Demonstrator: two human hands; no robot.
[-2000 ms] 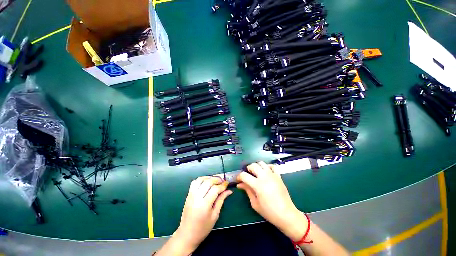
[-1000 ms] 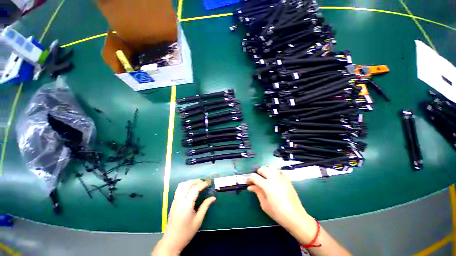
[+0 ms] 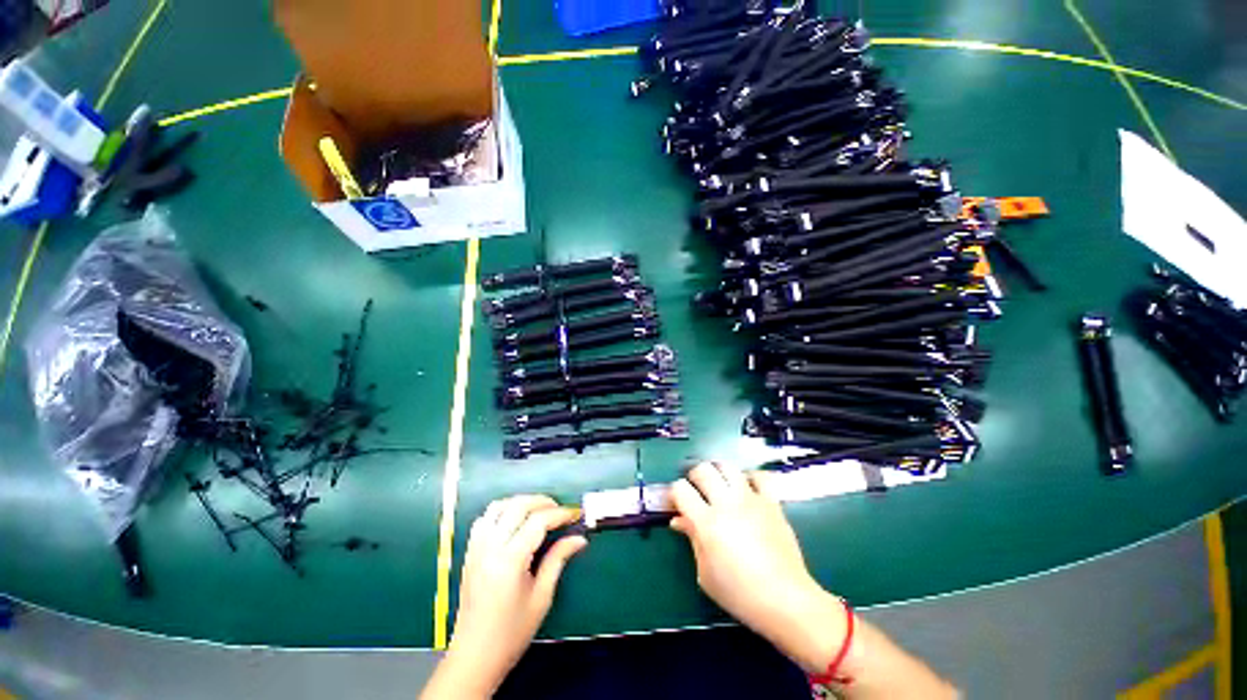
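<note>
A black-sleeved wire harness (image 3: 629, 521) lies along the front edge of the white measuring strip (image 3: 834, 479). A thin black cable tie (image 3: 640, 479) stands up from it between my hands. My left hand (image 3: 509, 554) holds the harness's left end between thumb and fingers. My right hand (image 3: 739, 540) grips the right end, and its fingers hide that end and part of the strip. Small yellow-tan patches show at my left fingertips. A row of harnesses (image 3: 581, 349) with ties lies just beyond my hands.
A large harness heap (image 3: 855, 315) stands at centre right, with an orange-handled tool (image 3: 1005, 208) beside it. Loose cable ties (image 3: 294, 465) and a plastic bag (image 3: 103, 356) lie left. An open carton (image 3: 451, 205) stands behind. A single harness (image 3: 1105, 397) and white paper (image 3: 1176, 212) are right.
My left hand first moved left off the harness, uncovering the strip, then closed on the harness's left end. My right hand has stayed at the right end. The whole view has shifted.
</note>
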